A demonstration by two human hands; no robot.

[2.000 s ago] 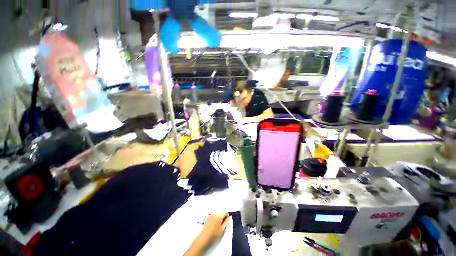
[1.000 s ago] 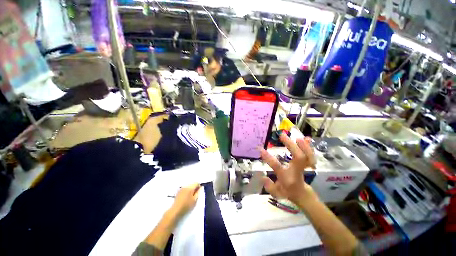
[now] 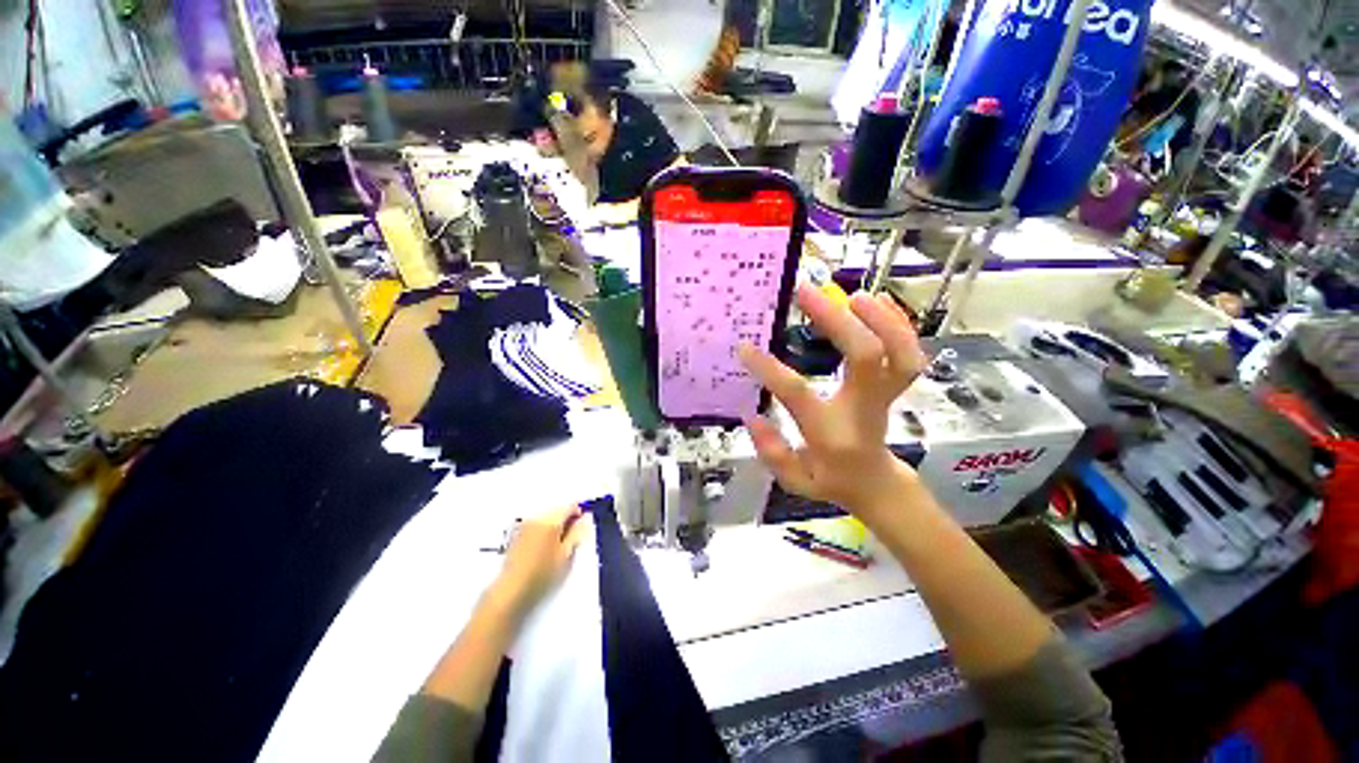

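Observation:
The phone (image 3: 721,306) stands upright above the sewing machine head (image 3: 969,432), its screen pink with a red top band. My right hand (image 3: 842,395) is raised at the phone's lower right, fingers spread, index fingertip at the screen; it holds nothing. My left hand (image 3: 540,555) rests at the white cut piece (image 3: 559,671), fingertips together at its upper edge beside the black strip (image 3: 644,641). Whether the fingers pinch the cloth is hard to tell. The needle area (image 3: 698,522) is right of the strip's top.
A black fabric pile (image 3: 209,552) lies at left. Small black-and-white pieces (image 3: 514,365) lie behind. Snips (image 3: 827,547) lie right of the needle, an open box (image 3: 1043,567) further right. Black thread cones (image 3: 876,154) stand behind. A person (image 3: 611,142) sits opposite.
My right hand has come into view and reached the phone screen. My left hand stays at the white piece. The view has tilted down and turned right.

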